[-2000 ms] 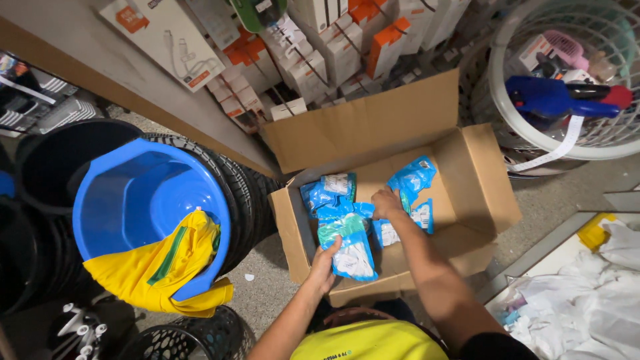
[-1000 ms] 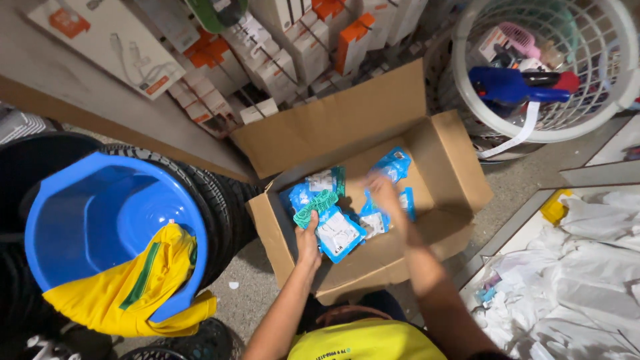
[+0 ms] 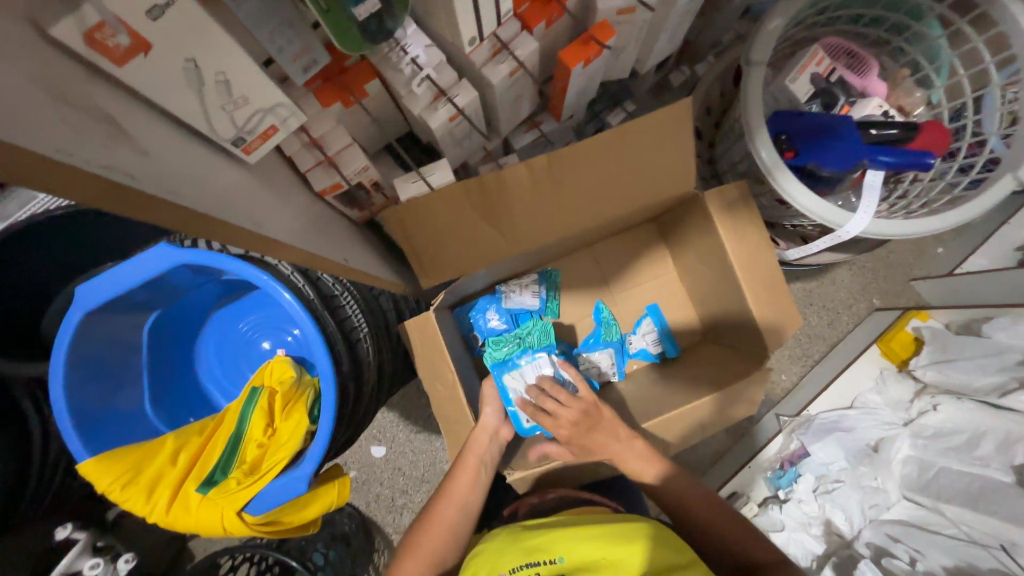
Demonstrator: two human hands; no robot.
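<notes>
My left hand holds a blue and green plastic packet from its left side, over the near left part of an open cardboard box. Flat on the same packet rests my right hand, its fingers spread. Behind it, more blue packets lie against the box's left wall, one with a pale label on top. Two other small blue packets, one with a green end and one at its right, lie near the middle of the box floor. The underside of the held packet is hidden.
A blue plastic basin with a yellow cloth stands at left. Boxed accessories hang on hooks behind the carton. A white lattice basket holds mixed goods at upper right. White plastic bags lie at lower right.
My right hand has moved from the packets in the middle of the box to the packet at my left hand. The two middle packets now lie without a hand on them.
</notes>
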